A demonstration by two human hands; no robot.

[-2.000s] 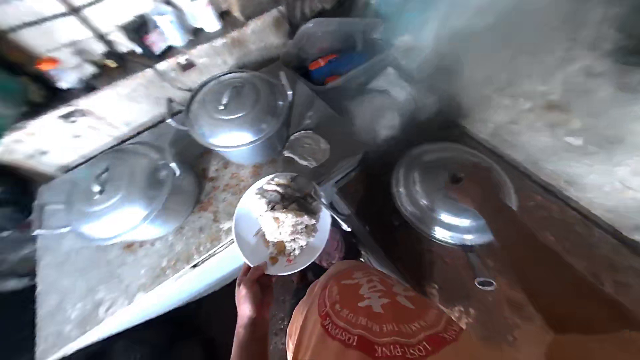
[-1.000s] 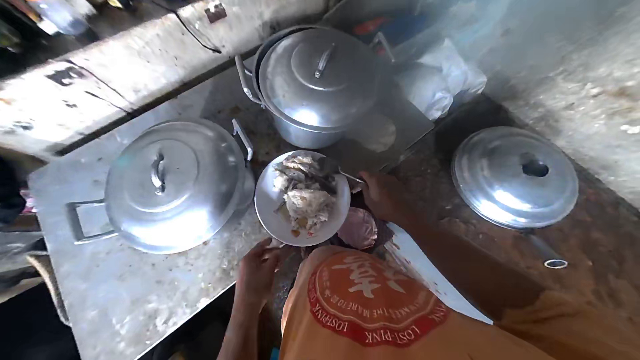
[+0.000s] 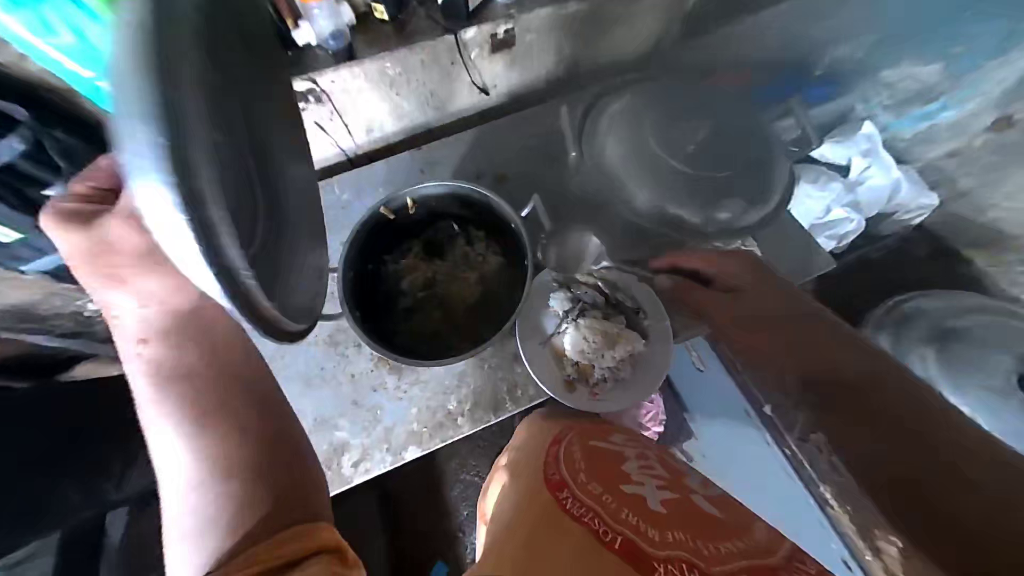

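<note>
My left hand (image 3: 100, 216) grips the metal pot lid (image 3: 248, 168), held up on edge at the left with its inner side facing right. Below and right of the lid stands the uncovered metal pot (image 3: 436, 352), with cooked food (image 3: 448, 272) inside. My right hand (image 3: 712, 280) is closed on the dark handle of a metal ladle or large spoon (image 3: 574, 250), whose bowl is beside the pot's rim. Under the handle is a white plate (image 3: 532, 352) with rice (image 3: 600, 340) and other food, near my shirt; what supports it is hidden.
A second large pot (image 3: 688, 160), covered and veiled by steam, stands behind on the metal counter (image 3: 384, 424). Crumpled white plastic bags (image 3: 860, 188) lie at the right. Another round metal lid (image 3: 952, 344) is at the right edge. A ledge (image 3: 528, 64) runs along the back.
The left pot's lid has come off and is raised in my left hand, which has left the plate's edge. The ladle bowl now shows above the plate.
</note>
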